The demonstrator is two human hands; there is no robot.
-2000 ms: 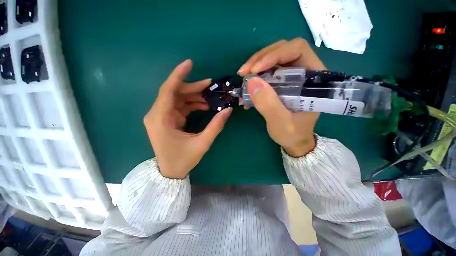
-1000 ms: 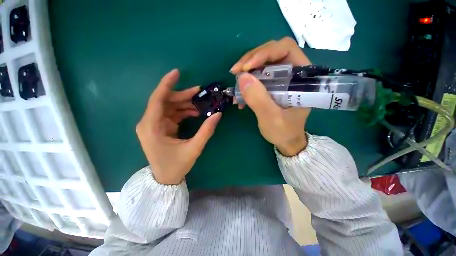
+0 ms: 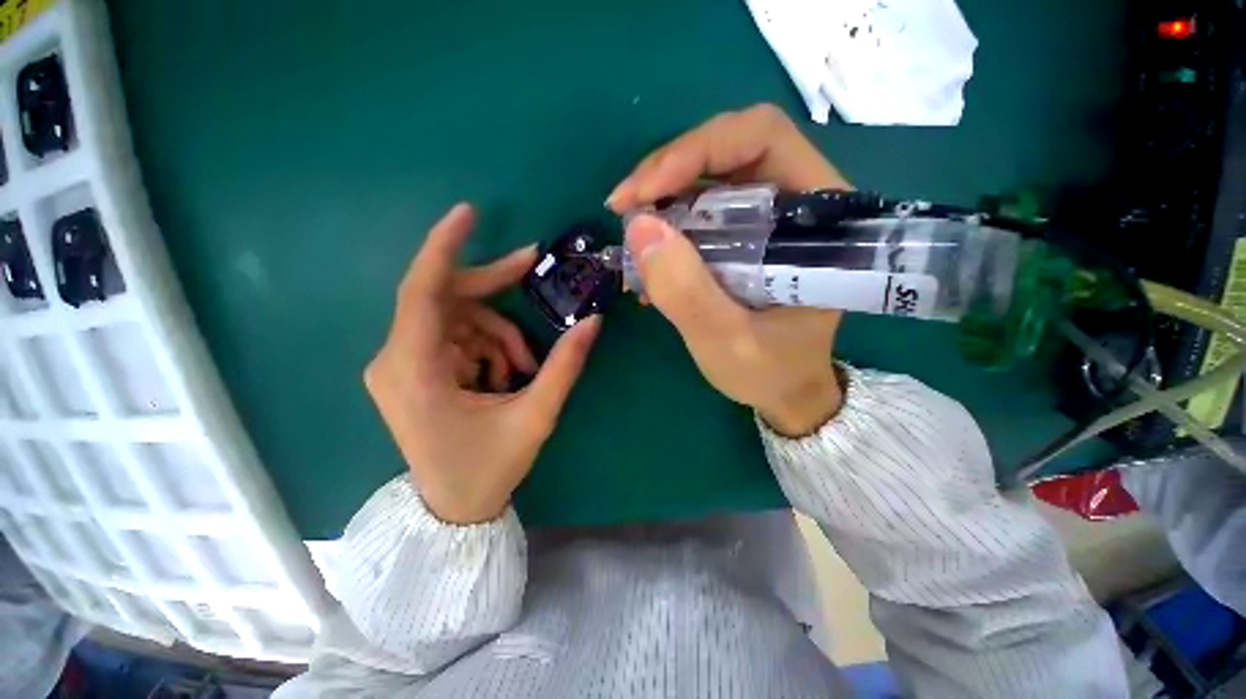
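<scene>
My left hand (image 3: 465,369) holds a small glossy black housing (image 3: 571,284) between thumb and fingertips over the green mat. My right hand (image 3: 745,273) grips a clear glue syringe (image 3: 875,273) with a white printed label, held nearly level and pointing left. Its dispensing needle (image 3: 611,257) is at the right edge of the housing; whether it touches cannot be told. A green syringe air cap (image 3: 1004,301) is at the syringe's rear, with a black cable (image 3: 943,212) running along the barrel.
A white parts tray (image 3: 116,362) stands at the left, black parts in its upper pockets. A speckled white wipe (image 3: 881,62) lies at the top. At the right are a black glue dispenser (image 3: 1178,130) with red lit display and a pale air hose (image 3: 1161,396). A person's sleeve (image 3: 1202,498) shows lower right.
The housing has turned in my left fingers, its face now more towards the camera. The needle has gone from over its face to its right edge. The whole view has shifted slightly.
</scene>
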